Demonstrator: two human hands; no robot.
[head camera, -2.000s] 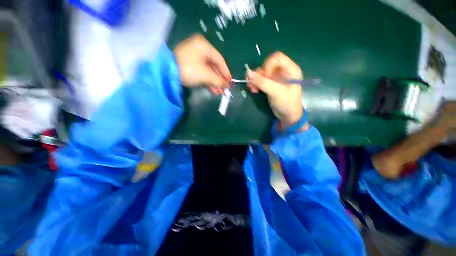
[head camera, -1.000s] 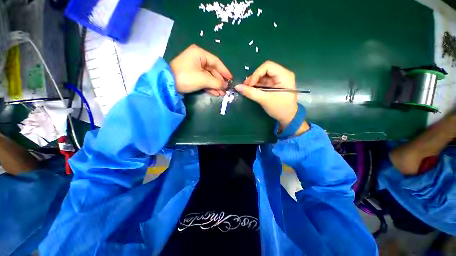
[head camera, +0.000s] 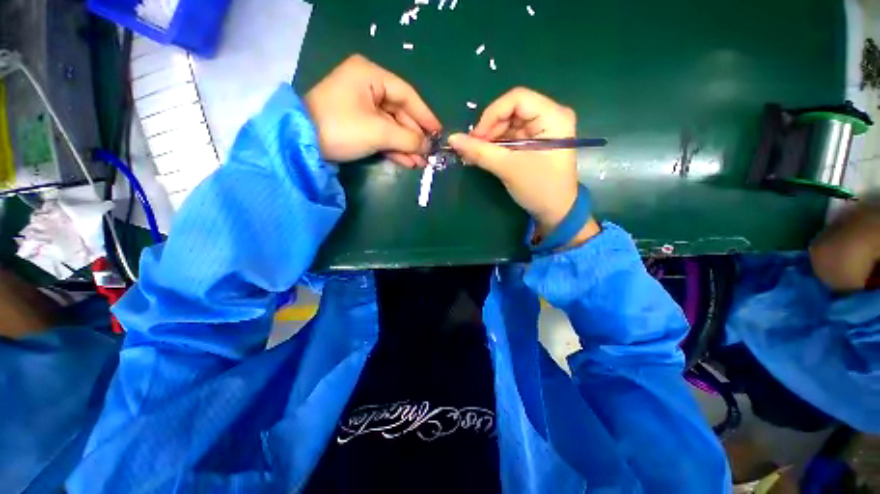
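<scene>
My left hand (head camera: 369, 114) pinches a small dark component (head camera: 435, 145), mostly hidden by the fingers, just above the green bench surface. My right hand (head camera: 529, 152) holds slim dark tweezers (head camera: 569, 143) like a pen, the tips at the component. The fingertips of both hands nearly meet. A narrow white strip (head camera: 426, 183) shows just below the left fingertips; whether it touches the component I cannot tell. Several small white pieces (head camera: 408, 46) lie scattered on the green surface beyond my hands.
A blue bin (head camera: 198, 23) is at upper left, by a ruled paper form (head camera: 172, 114). A wire spool (head camera: 820, 150) stands at right on the green bench (head camera: 675, 106). Another person's blue sleeve (head camera: 806, 338) is at far right. Crumpled white material (head camera: 60, 234) lies at left.
The view has shifted, so the main white pile has largely left the top of the picture. Both hands keep their holds; the tweezers lie at a slightly different angle.
</scene>
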